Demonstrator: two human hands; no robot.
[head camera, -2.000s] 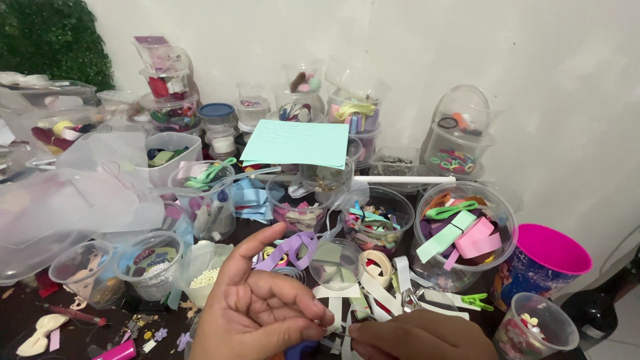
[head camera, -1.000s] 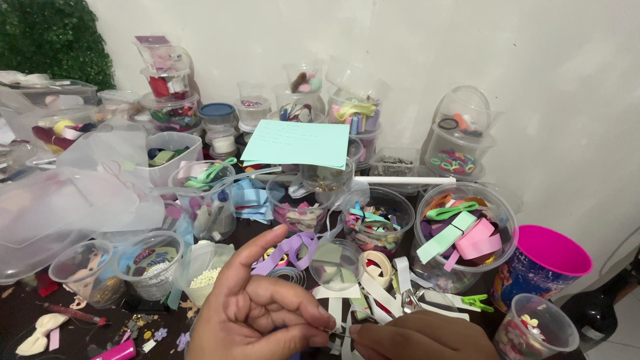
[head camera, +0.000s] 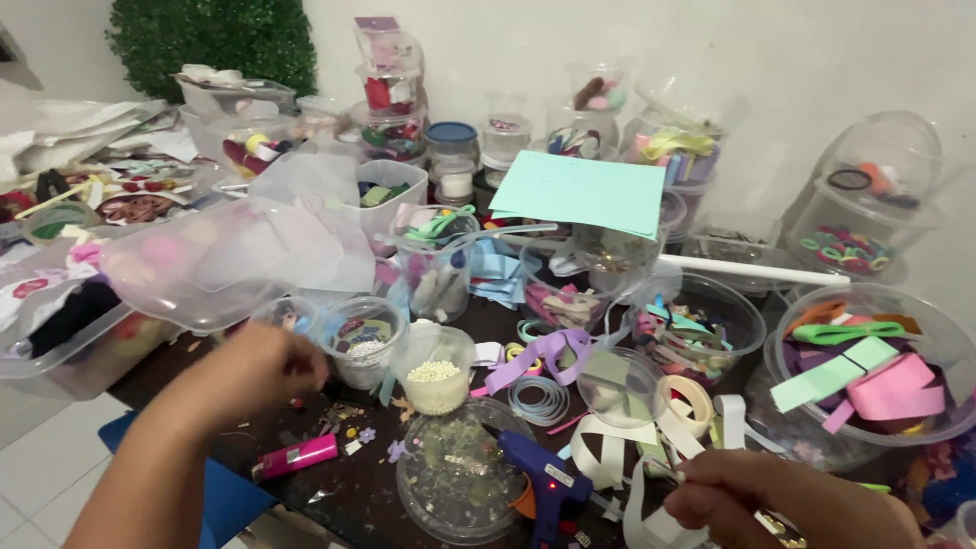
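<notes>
Blurred, my left hand (head camera: 263, 374) hangs over the left part of the dark table, beside a clear cup of white beads (head camera: 366, 347); whether it holds anything cannot be made out. At the lower right, my right hand (head camera: 732, 496) pinches a small thing between thumb and fingertips, close to white ribbon (head camera: 610, 454). Between the hands lies a blue hot glue gun (head camera: 541, 476) with a red light, partly on a clear plastic lid (head camera: 450, 488) marked with dried glue. Behind the lid is a cup of cream beads (head camera: 435, 377). A pink lighter (head camera: 297, 456) lies nearer the left forearm.
Clear tubs of ribbon (head camera: 877, 381) stand at the right. Purple ribbon (head camera: 545, 354) and a roll of tape (head camera: 686, 404) lie mid-table. Light green paper (head camera: 579, 191) rests on containers at the back, before a white stick (head camera: 762, 271). A lidded plastic box (head camera: 53, 366) sits at the left.
The hands, close together before, are now apart: my left hand has moved left, toward the bead cups, while my right hand stays at the lower right. The view has shifted left and down.
</notes>
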